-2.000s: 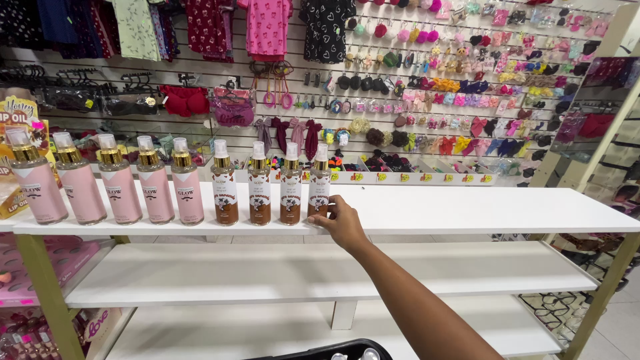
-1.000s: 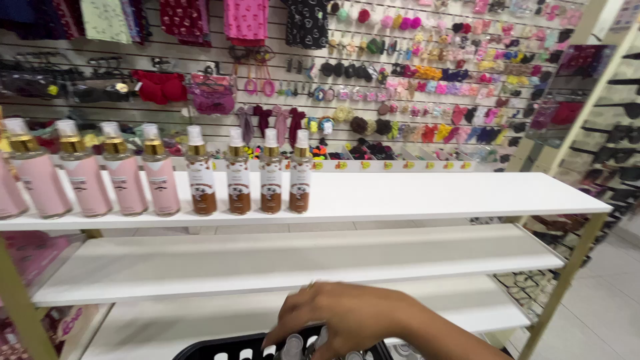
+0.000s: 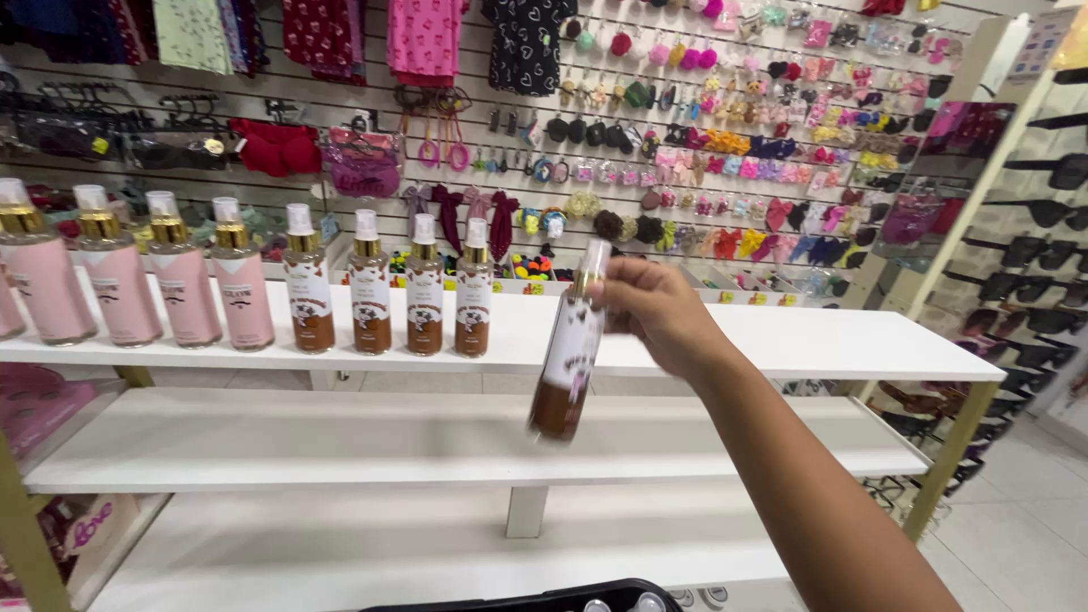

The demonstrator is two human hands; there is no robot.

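My right hand [image 3: 650,314] grips a brown-and-white spray bottle [image 3: 565,365] by its gold collar, slightly tilted, in the air in front of the top shelf [image 3: 765,344]. Left of it, several matching bottles [image 3: 473,297] stand upright in a row on that shelf. Farther left, several pink spray bottles [image 3: 240,289] with gold collars and clear caps continue the row. A black basket [image 3: 527,600] at the bottom edge holds more bottles with pale caps [image 3: 650,603]. My left hand is out of view.
Lower white shelves [image 3: 340,438] lie beneath the top one, with a metal post [image 3: 948,459] at the right. Behind hang clothes [image 3: 527,42] and hair accessories [image 3: 748,144] on a slatted wall. Sunglasses [image 3: 1054,212] line a rack at the far right.
My right hand let go of the last brown bottle in the row, went down to the basket, and is now raised with another bottle in it.
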